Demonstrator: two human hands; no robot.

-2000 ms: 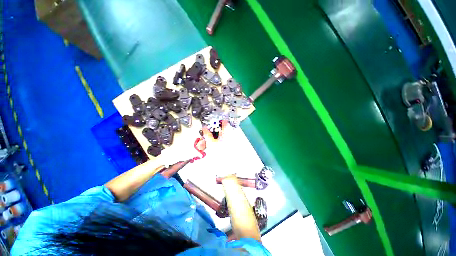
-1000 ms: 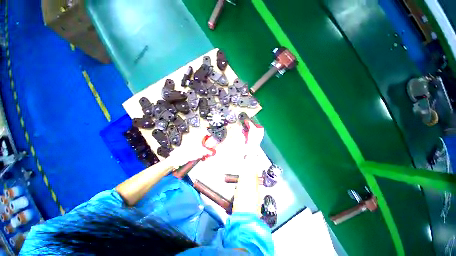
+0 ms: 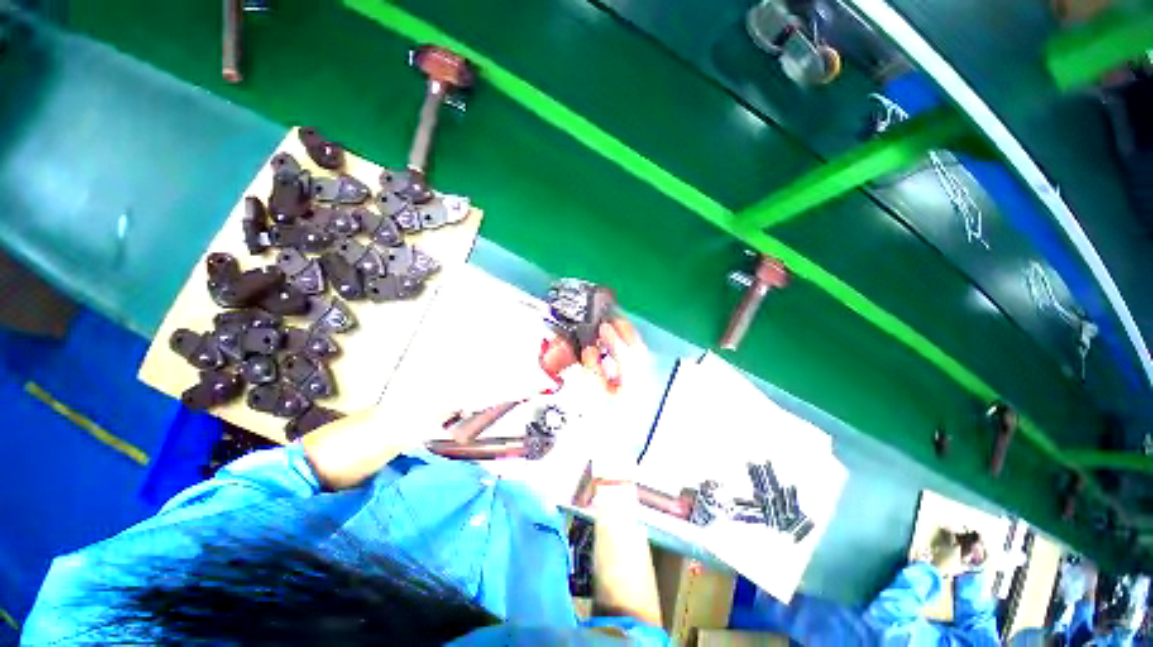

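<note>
My gloved left hand [image 3: 554, 364] is closed around a part-built unit [image 3: 577, 307], below its striped silver and dark head. Its brown handle seems to run down-left under my forearm. My gloved right hand [image 3: 613, 355] grips the head's right side, where a dark brown cover shows; the fingers partly hide how it sits. One handle assembly [image 3: 487, 447] lies below my hands, its finned end to the right. Another handle assembly [image 3: 661, 501] lies partly behind my right forearm. Many dark brown head covers [image 3: 259, 288] are piled on the tan board [image 3: 424, 310].
Striped barrels [image 3: 776, 501] lie on the right white sheet [image 3: 746, 411]. Hammer-shaped units [image 3: 436, 108] are spaced along the green conveyor [image 3: 569, 228], behind the bench. A blue bin [image 3: 185, 458] is below left, and an open carton [image 3: 703, 599] below right. Another worker [image 3: 929, 594] sits far right.
The view has swung right, so the board now appears farther left. My right hand has moved from the covers at the board's edge to the held unit's head. My left hand still holds the unit.
</note>
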